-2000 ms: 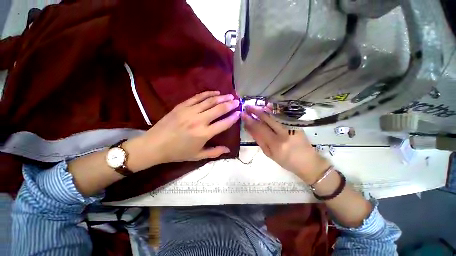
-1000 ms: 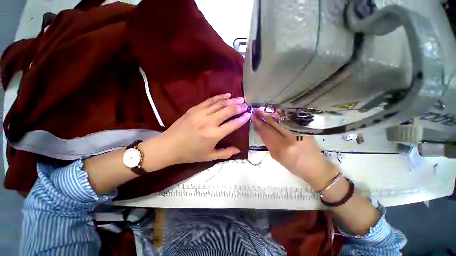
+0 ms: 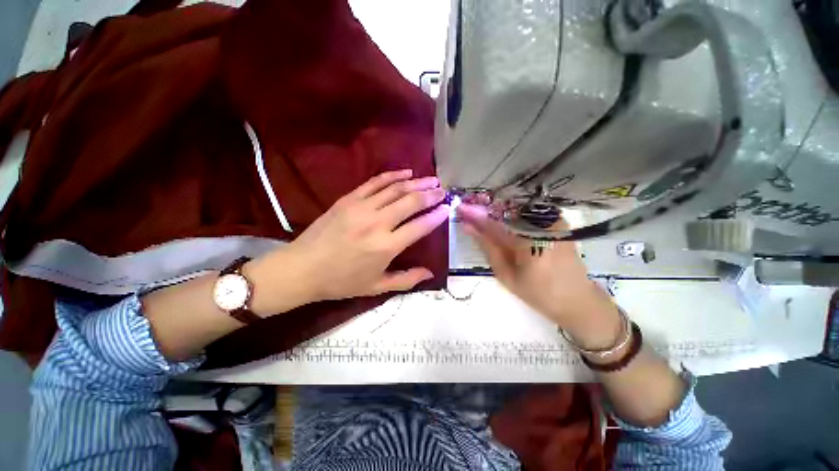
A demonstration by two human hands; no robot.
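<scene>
A large dark red garment (image 3: 156, 138) covers the left of the table, with a thin white strip (image 3: 268, 175) and a wide pale band (image 3: 138, 265) on it. Its right edge lies at the needle area (image 3: 453, 200), lit violet-white. My left hand (image 3: 368, 237) lies flat on the cloth, fingers spread, fingertips just left of the needle. My right hand (image 3: 529, 267) is right of the needle, its fingertips at the light beside the garment edge, partly under the machine head. Whether it pinches a label cannot be seen.
The white-grey machine head (image 3: 589, 101) hangs over the right side. Small white pieces (image 3: 752, 292) and small metal bits (image 3: 649, 253) lie on the right. A thread (image 3: 460, 294) and printed ruler marks (image 3: 368, 351) are near the front edge. More red cloth (image 3: 552, 428) is below the table.
The whole view shifts slightly between frames. My left hand stays on the cloth at the needle. My right hand stays beside the needle, its fingers and wrist slightly turned.
</scene>
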